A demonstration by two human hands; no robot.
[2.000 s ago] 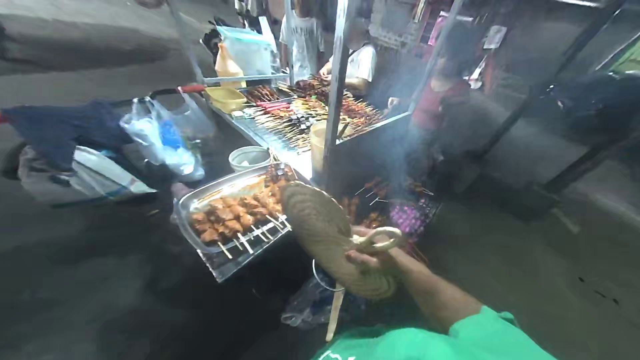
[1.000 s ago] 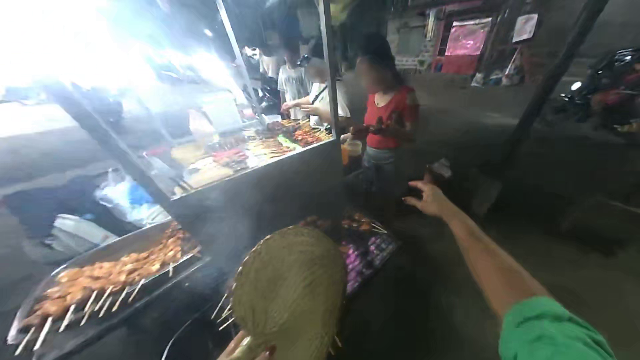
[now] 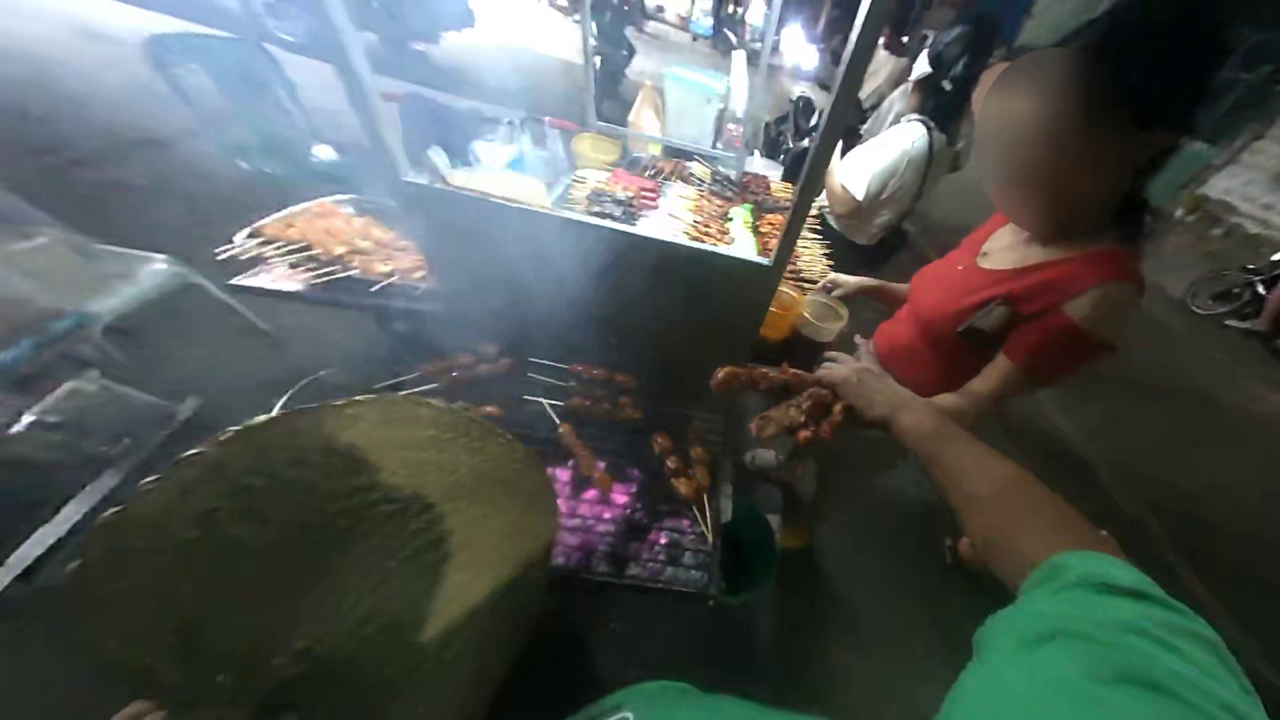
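My right hand (image 3: 868,385) is closed on a bunch of meat skewers (image 3: 790,405), right beside the hand of a person in a red top. At the bottom left edge only a bit of my left hand (image 3: 140,710) shows, at the large round woven fan (image 3: 300,550); its grip is mostly hidden. Beyond the fan is the charcoal grill (image 3: 630,580), its coals glowing purple. Sausage-like skewers (image 3: 680,465) and meat skewers (image 3: 600,390) lie on it.
A tray of raw-looking skewers (image 3: 340,240) stands at the left behind smoke. The stall counter (image 3: 600,225) holds many skewers, with a metal post (image 3: 825,150) at its corner. Orange and clear containers (image 3: 822,318) are beside it. The person in red (image 3: 960,310) stands close at the right.
My right hand, seen empty one second ago, now holds skewers by the person in red. The fan has come to the left and fills more of the view. The view has shifted.
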